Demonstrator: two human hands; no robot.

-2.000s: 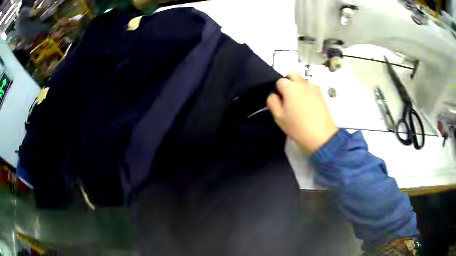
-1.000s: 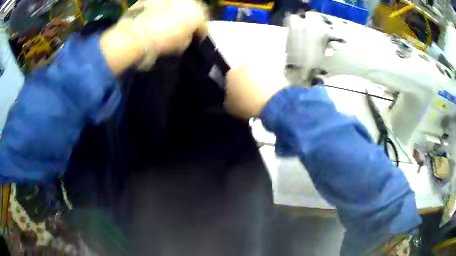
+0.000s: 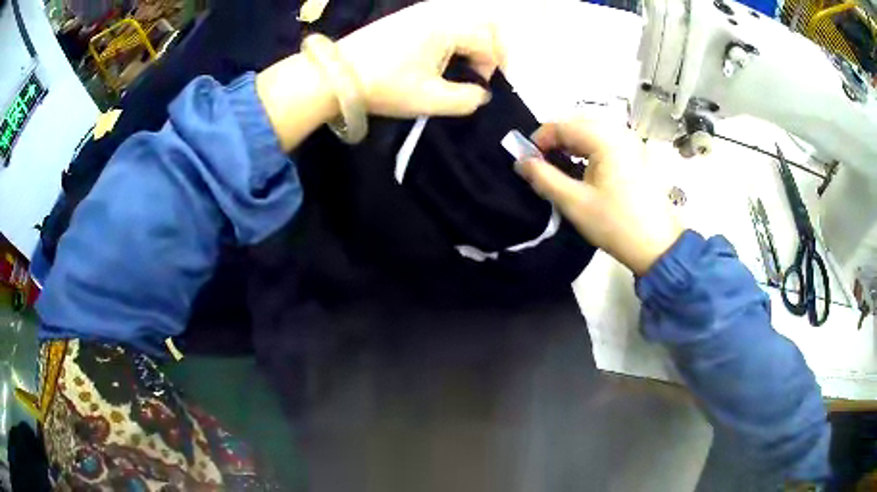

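A dark garment [image 3: 317, 259] lies across the table and hangs down over the front. A narrow white tape [image 3: 527, 242] curves along its rounded edge, with another stretch left of the opening. My left hand [image 3: 413, 77] pinches the cloth at the top of the opening, thumb and finger together. My right hand [image 3: 601, 187] holds the cloth edge at the right, next to a small white piece [image 3: 519, 146] at its fingertips. Whether that piece is part of the tape I cannot tell.
The white sewing machine [image 3: 769, 72] stands at the upper right. Black-handled shears [image 3: 806, 259] and slim silvery snips [image 3: 765, 238] lie on the white table [image 3: 635, 327] right of my right hand. A green-lit display [image 3: 21, 113] is at the far left. Patterned cloth [image 3: 115, 413] shows at lower left.
Both hands have moved right with the garment, and my left hand is lower. The rounded opening and its white tape now show between them. Two seconds ago only my right hand was in view.
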